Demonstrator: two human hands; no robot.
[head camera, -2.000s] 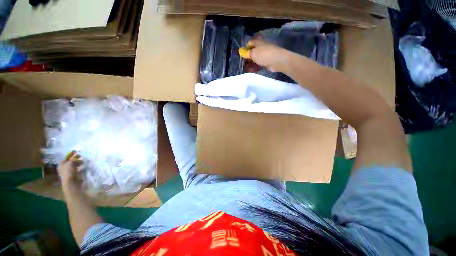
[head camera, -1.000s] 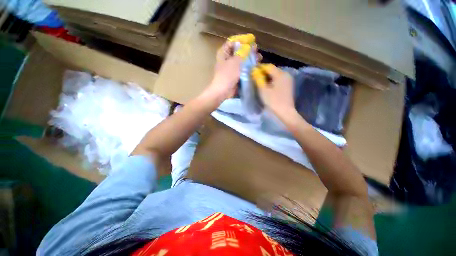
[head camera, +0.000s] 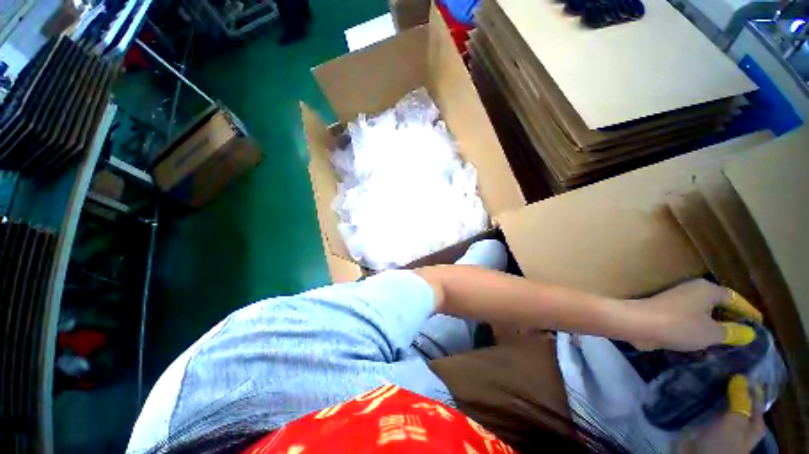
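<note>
A black part in a clear bag (head camera: 705, 374) is at the lower right, over the packing carton. My left hand (head camera: 687, 317), with yellow finger cots, grips its upper side. My right hand (head camera: 732, 430), also with yellow finger cots, is at its lower side and partly cut off by the bottom edge. The fingers of both hands are on the bag. The white foam sheet (head camera: 599, 381) lies over the carton's near edge. Blur and my hands hide much of the carton's inside.
The open carton of clear-white bags (head camera: 404, 191) stands left of the packing carton. A cardboard stack (head camera: 621, 66) behind carries black parts (head camera: 612, 11). A closed brown box (head camera: 206, 152) stands on the green floor. A rack (head camera: 89, 168) is at far left.
The view has swung left, so the cartons appear shifted and turned. My left hand came from the bag carton to the packing carton. Both hands now appear at lower right with a bagged part.
</note>
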